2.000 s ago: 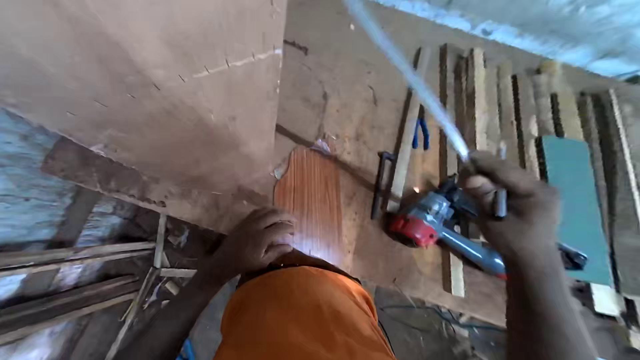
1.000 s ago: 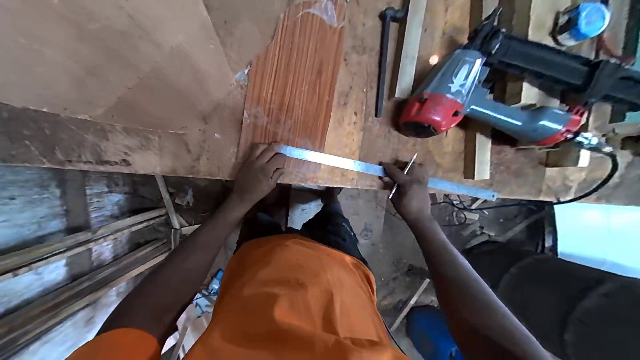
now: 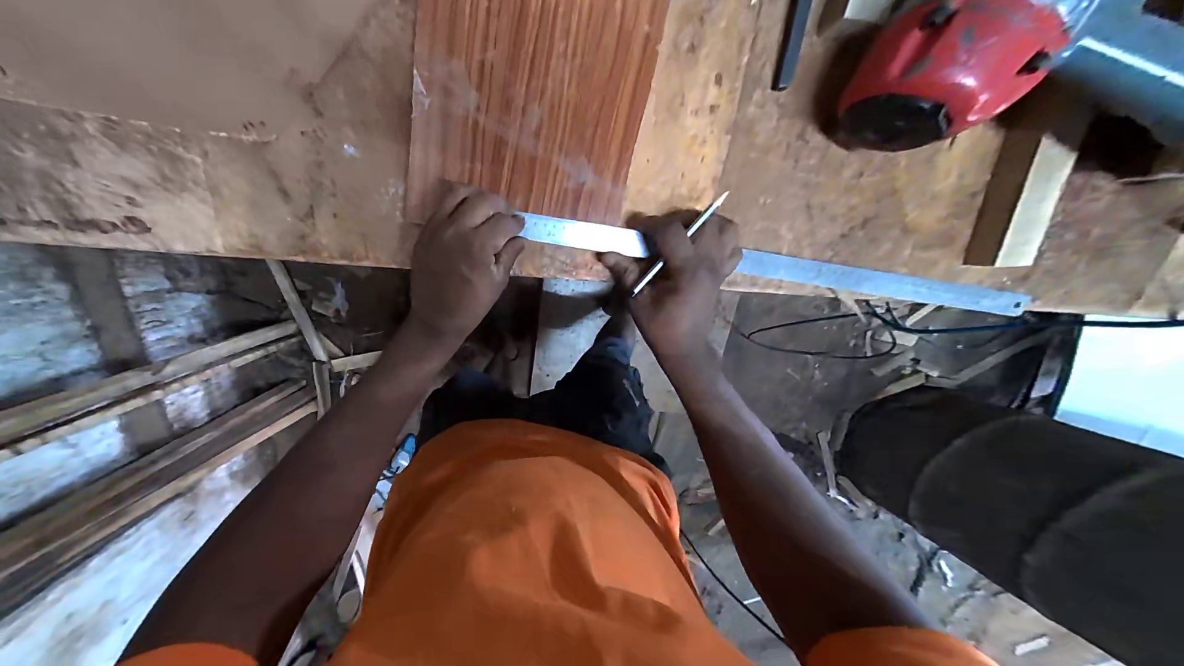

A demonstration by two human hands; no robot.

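Observation:
A metal ruler (image 3: 865, 276) lies across the near end of a reddish wood-grain sheet (image 3: 546, 102) by the front edge of the wooden workbench (image 3: 305, 203). My left hand (image 3: 462, 259) grips the ruler's left end at the sheet's lower left corner, its fingertips resting on the sheet. Near the sheet's right edge my right hand (image 3: 683, 277) pinches the ruler and also holds a slim pencil-like marker (image 3: 708, 215), slanting up to the right between its fingers. The ruler's far right end reaches along the bench edge, past my right hand.
A red and grey nail gun (image 3: 962, 69) lies at the upper right, near a dark metal bar (image 3: 793, 46) and a wood strip (image 3: 1031, 203). Wooden battens (image 3: 157, 379) stand below left. A dark padded roll (image 3: 1017, 518) and a thin cable (image 3: 814, 326) are below right.
Two seconds ago my right hand held the ruler raised over the right side; since then it has come down across the sheet's near end, with both hands on it. The view has moved closer.

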